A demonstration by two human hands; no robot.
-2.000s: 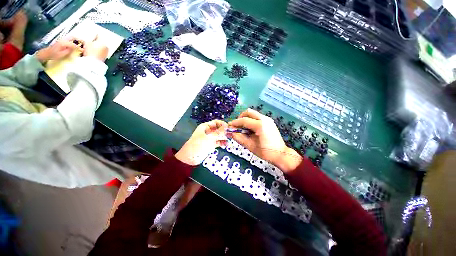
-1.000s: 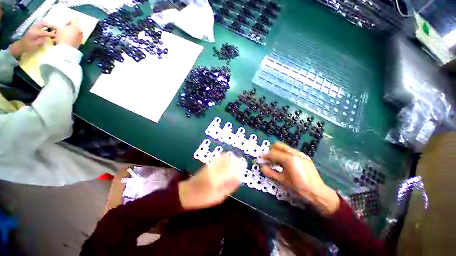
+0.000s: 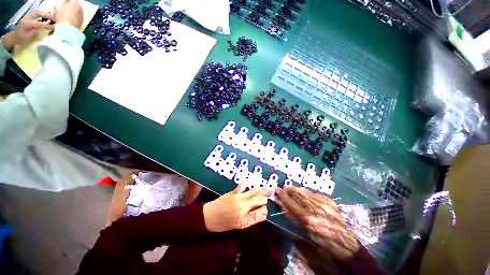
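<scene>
White keyhole-shaped pieces lie in two rows, a far row (image 3: 269,153) and a near row (image 3: 231,167). My left hand (image 3: 237,209) is at the near row's front edge, its thumb and fingers close together. My right hand (image 3: 317,217) is beside it, blurred, with its fingertips almost touching the left ones over the near row. The hands cover that row's right part. Whether either holds a small piece or a tool is hidden. Small black parts (image 3: 293,123) lie in a band just beyond the white rows.
A heap of loose black parts (image 3: 217,88) and a smaller cluster (image 3: 243,47) lie left of the band. A clear ribbed tray (image 3: 336,80) is beyond it. A white sheet (image 3: 153,80) lies left. Another person's hands (image 3: 40,27) work upper left. Clear plastic (image 3: 448,126) and a cardboard box (image 3: 465,215) are right.
Both hands have moved down towards the table's near edge, and their fingertips have come together. The far white row's right part is now uncovered. Two seconds ago the hands met above the rows.
</scene>
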